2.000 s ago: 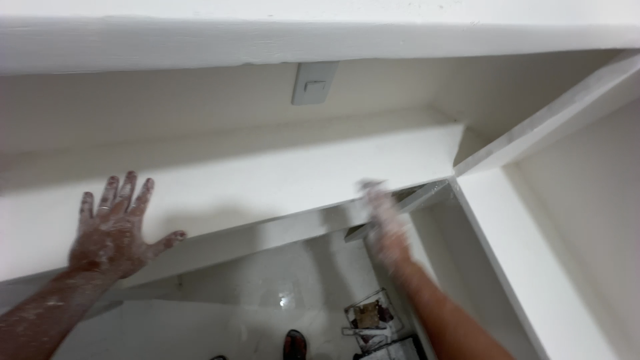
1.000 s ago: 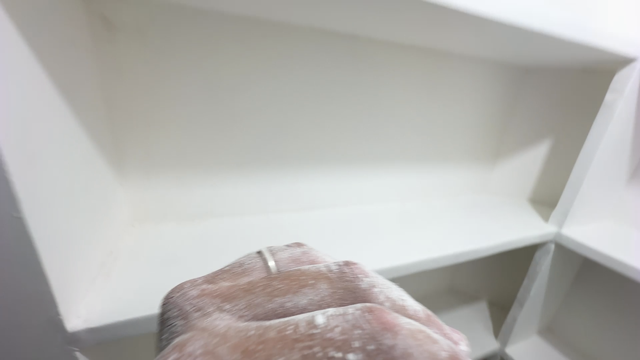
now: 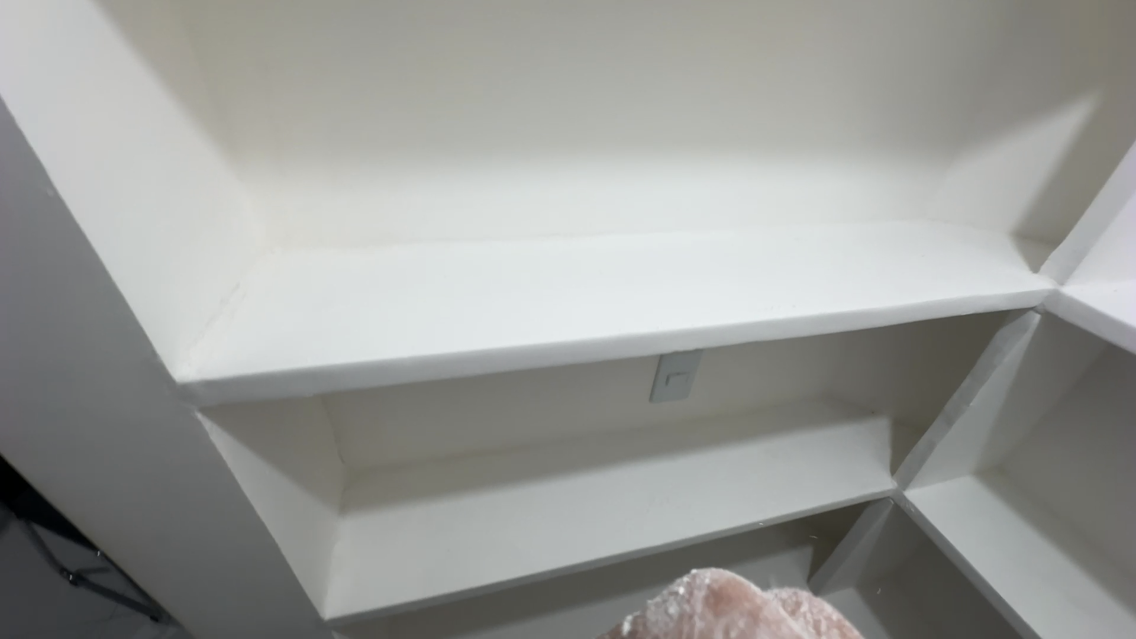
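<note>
At the bottom edge, part of a bare hand point(image 3: 723, 608) coated in white powder or paste shows in front of the lower shelving. Its fingers are mostly cut off by the frame, so whether it is my left or right hand, or both together, cannot be told. Nothing held is visible. Behind and above it runs the middle white shelf point(image 3: 603, 524), with the wide upper white shelf point(image 3: 621, 293) higher up. Small pale specks show near the hand, in front of the lower shelf's edge.
A light switch plate point(image 3: 676, 376) is on the back wall under the upper shelf. A white upright side panel point(image 3: 98, 355) stands at left, a slanting divider point(image 3: 967, 399) at right, with more shelves point(image 3: 1029, 541) beyond. A dark metal frame point(image 3: 80, 579) is at lower left.
Two seconds ago both hands were apart, the left with fingers spread over a shelf. A second ago powdery knuckles with a ring filled the bottom; less shows now. The view has shifted greatly.
</note>
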